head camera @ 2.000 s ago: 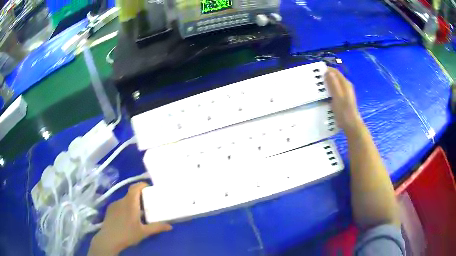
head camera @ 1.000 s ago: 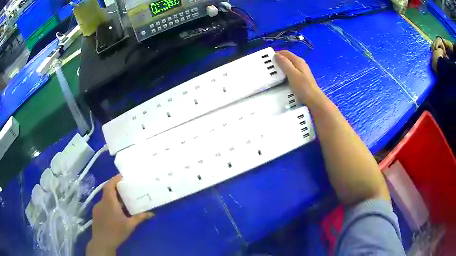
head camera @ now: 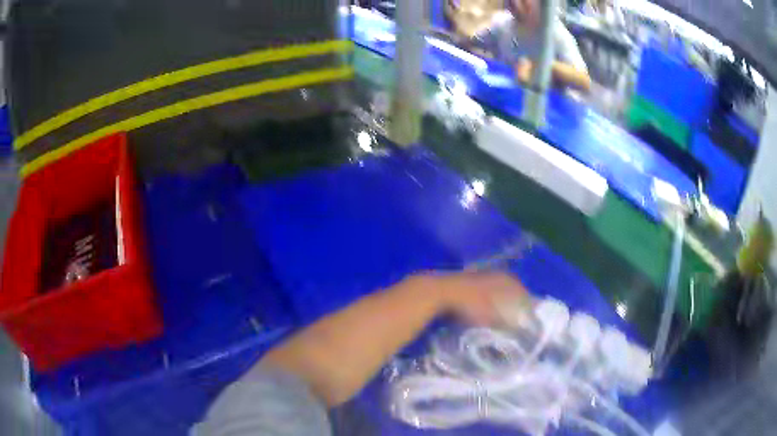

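The picture is blurred. My left hand (head camera: 490, 300) reaches in from the bottom and lies at the left end of a row of white plugs (head camera: 586, 332), its fingertips at or on the first one. Whether the fingers hold it cannot be told. White coiled cords (head camera: 443, 400), some in shiny clear plastic, lie below the hand on the blue sheet. My right hand is not in view. The three power strips are out of the picture.
A red crate (head camera: 141, 285) with dark contents stands at the left. A long white strip (head camera: 541, 164) lies on the green line surface (head camera: 503, 200) beyond the bench. A grey post (head camera: 407, 77) rises behind. A person is at the far bench. A dark panel with yellow stripes is upper left.
The view has swung left, away from the strips and meter. My left hand has left the lower strip's end and moved to the plugs. My right hand has gone out of view.
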